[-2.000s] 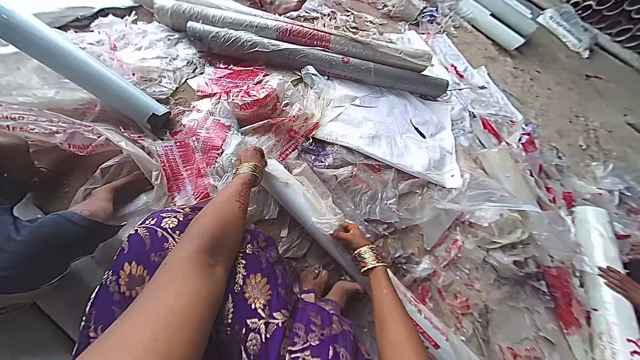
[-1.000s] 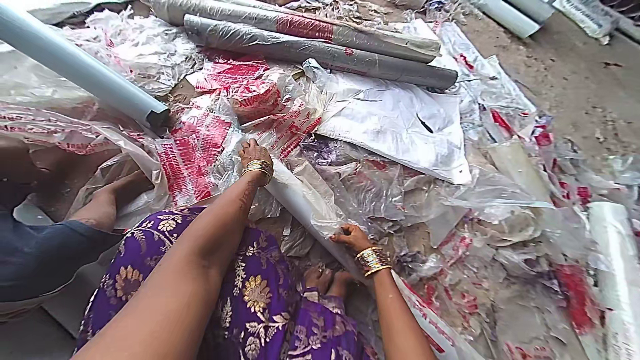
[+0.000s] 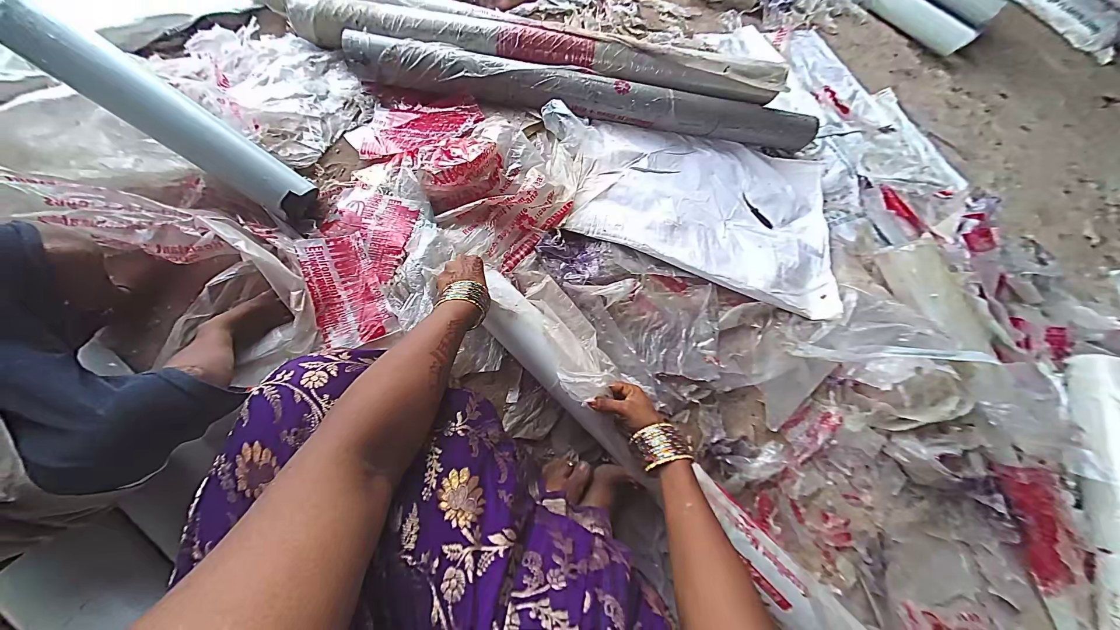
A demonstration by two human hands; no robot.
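Observation:
A pale grey pipe [image 3: 519, 337] in clear plastic wrap [image 3: 560, 324] slants from the middle of the view down to the lower right. My left hand [image 3: 461, 278], with bangles at the wrist, is closed on the wrapped upper end of it. Farther down the same pipe, my right hand [image 3: 628, 408] pinches the plastic wrap between thumb and fingers. Red-printed plastic film [image 3: 354, 262] lies crumpled just left of my left hand. The pipe's lowest part runs under my right forearm, where red print shows on its wrap.
Wrapped grey pipes [image 3: 577, 92] lie across the top. A bare grey pipe [image 3: 157, 101] slants in from the upper left, above a seated person's legs [image 3: 87, 385]. A white sack [image 3: 700, 206] and torn plastic sheets [image 3: 901, 385] cover the ground. Another pale pipe [image 3: 1094, 437] is at the right edge.
Another person's hand, seen at the right edge two seconds ago, is out of view. Both my hands stay on the wrapped pipe with little plain movement.

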